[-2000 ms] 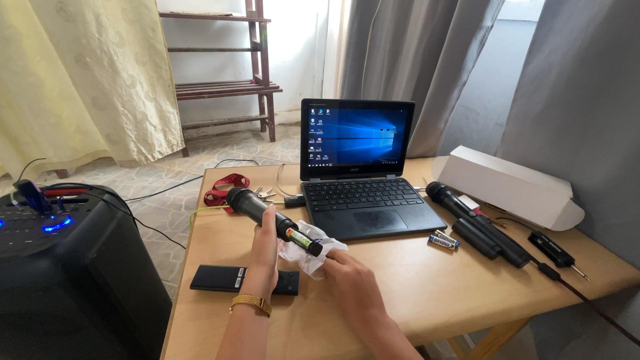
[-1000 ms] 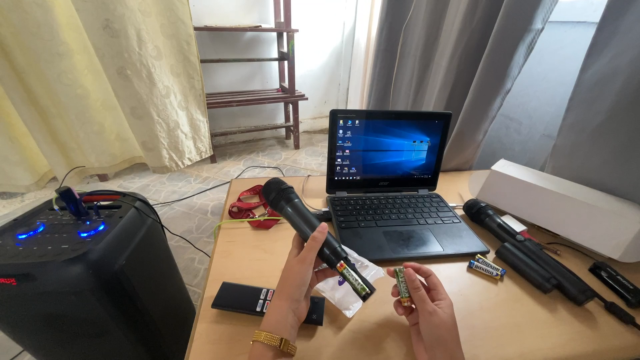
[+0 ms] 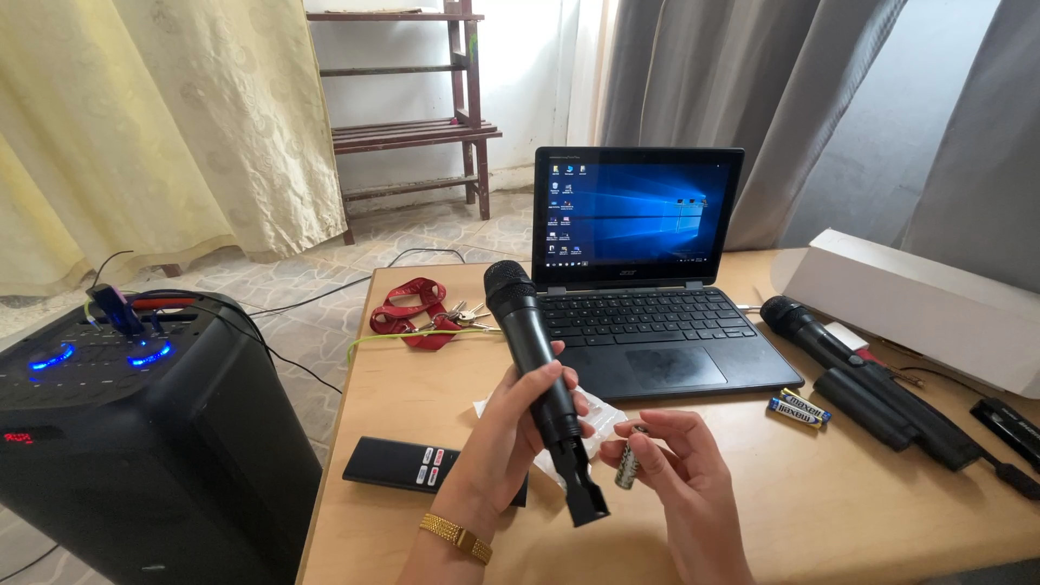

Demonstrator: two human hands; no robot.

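My left hand (image 3: 520, 414) grips a black wireless microphone (image 3: 532, 349) around its body, its mesh head up and to the left. The lower end has its battery compartment (image 3: 581, 487) exposed, and no battery shows in it from this side. Between the fingertips and thumb of my right hand (image 3: 682, 471) is a small cylindrical battery (image 3: 628, 463), just right of that compartment. Behind both hands lies a crumpled clear plastic wrapper (image 3: 597, 418). Two Maxell batteries (image 3: 799, 409) rest side by side on the table to the right.
An Acer laptop (image 3: 642, 325) stands behind my hands. A black remote (image 3: 398, 465) lies partly behind my left forearm. Further left are a red lanyard with keys (image 3: 410, 313) and a large speaker (image 3: 162, 431). A second microphone (image 3: 812, 333) and a white box (image 3: 918, 313) lie right.
The battery seen in the microphone's lower end one second ago no longer shows there. My right hand still holds a battery, now closer to the microphone. The microphone's compartment has turned.
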